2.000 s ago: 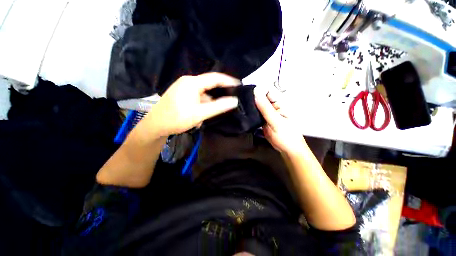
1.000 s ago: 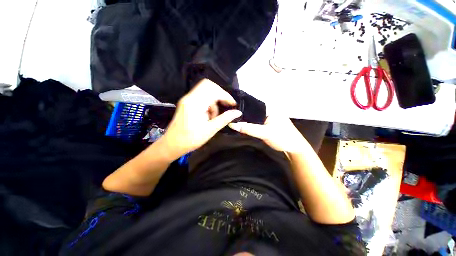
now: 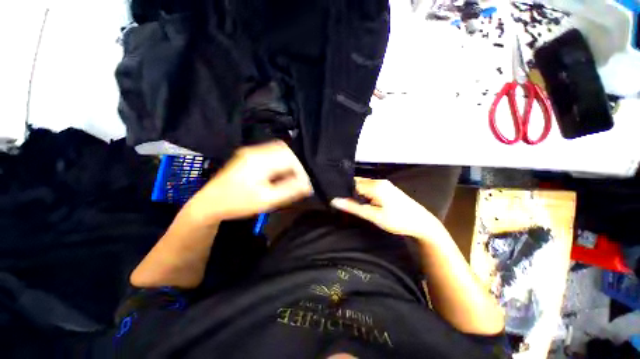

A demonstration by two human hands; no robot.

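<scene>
A black garment (image 3: 316, 77) lies over the table and hangs down past its front edge towards my lap. My right hand (image 3: 382, 203) pinches the lower end of its hanging strip between thumb and fingers. My left hand (image 3: 263, 182) is just left of the strip, blurred, with its fingers curled; whether it holds any cloth cannot be told. Two or three lighter marks show along the strip.
Red-handled scissors (image 3: 520, 112) and a black smartphone (image 3: 574, 84) lie on the white table (image 3: 435, 133) at the right. Small dark bits (image 3: 537, 21) are scattered behind them. A wooden drawer (image 3: 523, 203) with a plastic bag is below right. A blue crate (image 3: 179, 179) is below left.
The garment's dark strip now hangs lower and lies straighter between my hands. Both hands have come down closer to my lap, and my left hand has moved slightly away from my right.
</scene>
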